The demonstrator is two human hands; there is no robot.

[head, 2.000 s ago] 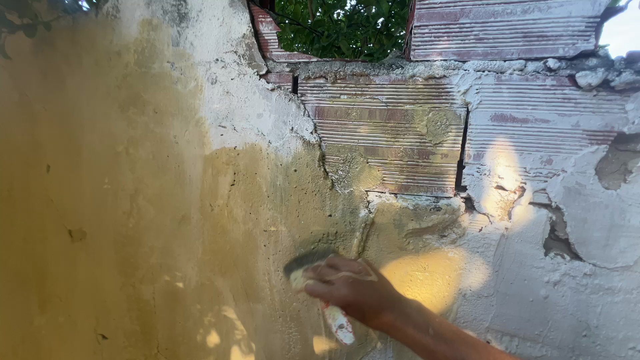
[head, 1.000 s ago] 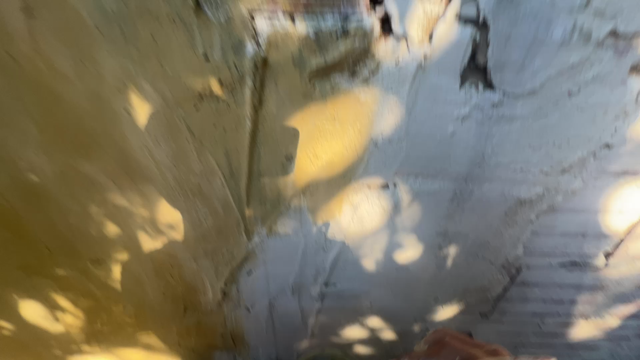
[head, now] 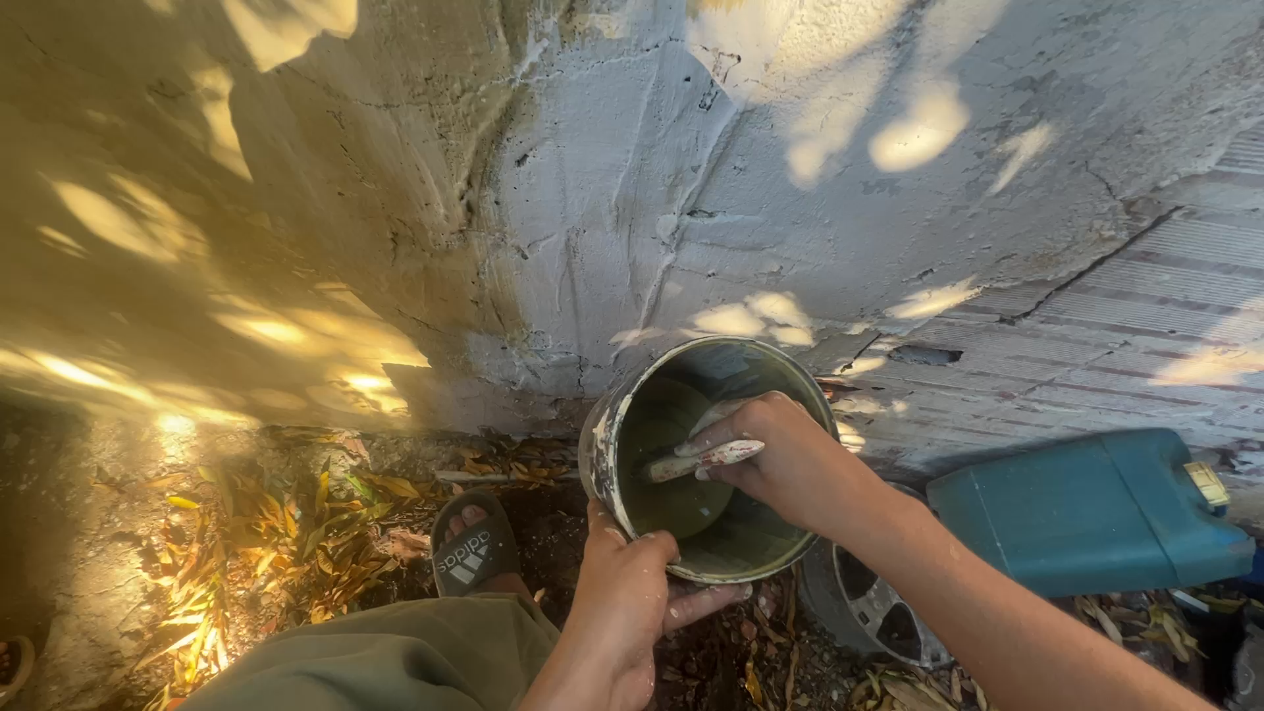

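Observation:
A round paint bucket [head: 604,464] with a paint-spattered rim is held in front of the wall. My left hand [head: 637,592] grips its lower left rim, with fingers reaching beneath it. Inside lies an olive-coloured liquid [head: 681,395]. My right hand [head: 760,454] reaches into the bucket and holds a paintbrush by its paint-spotted handle [head: 716,456]; the bristles are hidden in the liquid. Behind stands the plastered wall [head: 592,197], coated ochre on the left and whitish on the right.
A teal plastic jerrycan [head: 1066,513] lies at the wall's foot on the right. Beside it is a grey wheel-like object [head: 889,612], partly under my right arm. Dry leaves [head: 267,553] cover the ground. A sandalled foot [head: 474,543] stands left of the bucket. Ridged hollow bricks [head: 1145,296] are exposed at right.
The view has swung down from the upper wall to the ground. My right hand, earlier brushing the wall, is now inside the bucket. The bucket and my left hand have come into view.

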